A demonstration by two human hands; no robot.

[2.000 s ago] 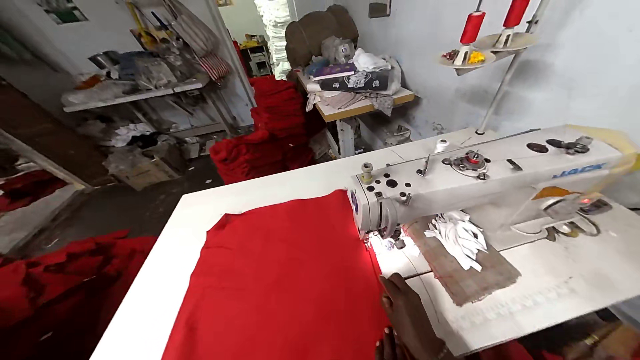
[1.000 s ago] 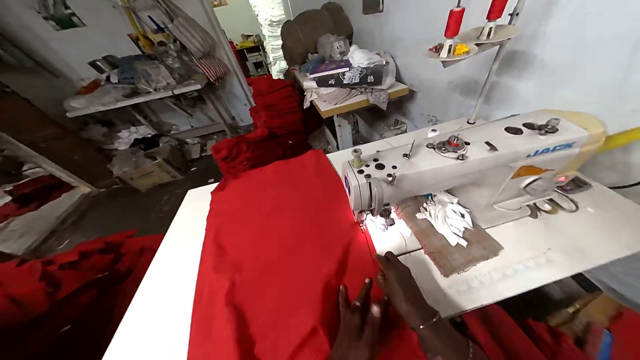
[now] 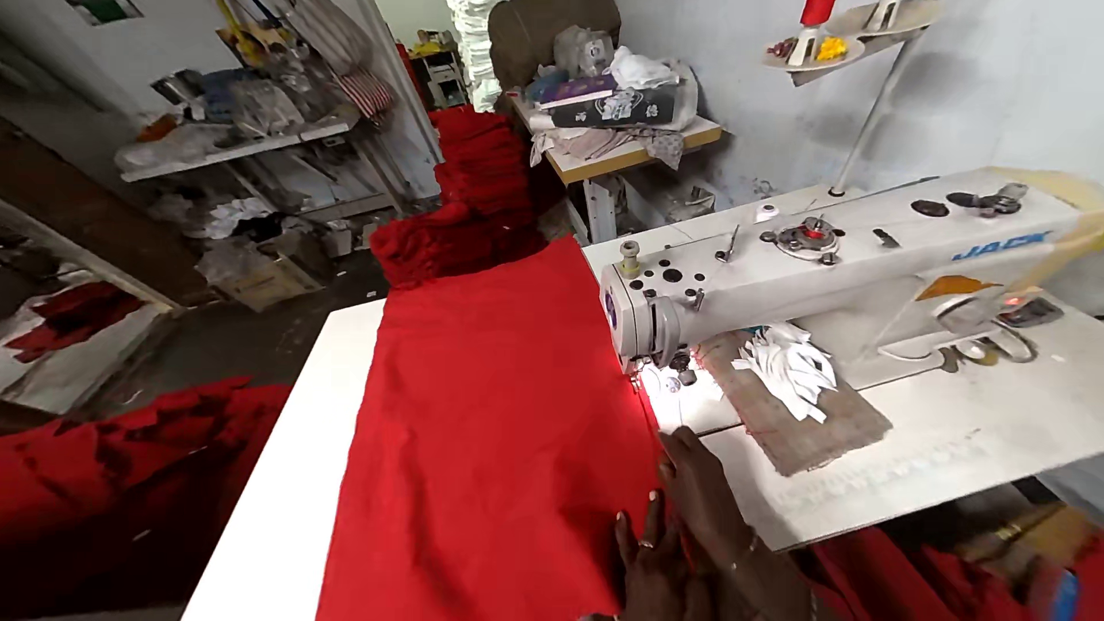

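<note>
A large piece of red fabric [image 3: 500,414] lies flat on the white sewing table [image 3: 319,414], its right edge under the needle area of the Jack sewing machine [image 3: 828,250]. My right hand [image 3: 707,492] is at that edge, just below the lit presser foot [image 3: 638,379], with the edge of the cloth at its fingertips. My left hand [image 3: 655,561], with a ring on one finger, rests on the cloth beside it, fingers apart. A bundle of white fabric strips [image 3: 789,369] sits on a brown cloth [image 3: 811,431] right of the needle.
A stack of folded red fabric [image 3: 483,190] stands behind the table's far end. More red fabric [image 3: 129,483] is heaped at the left. A side table [image 3: 638,155] with bags and a box stands at the back. A thread stand [image 3: 871,129] rises behind the machine.
The red cloth has moved away from me, its far edge now near the folded stack. My left hand, only partly in view two seconds ago, has come onto the cloth.
</note>
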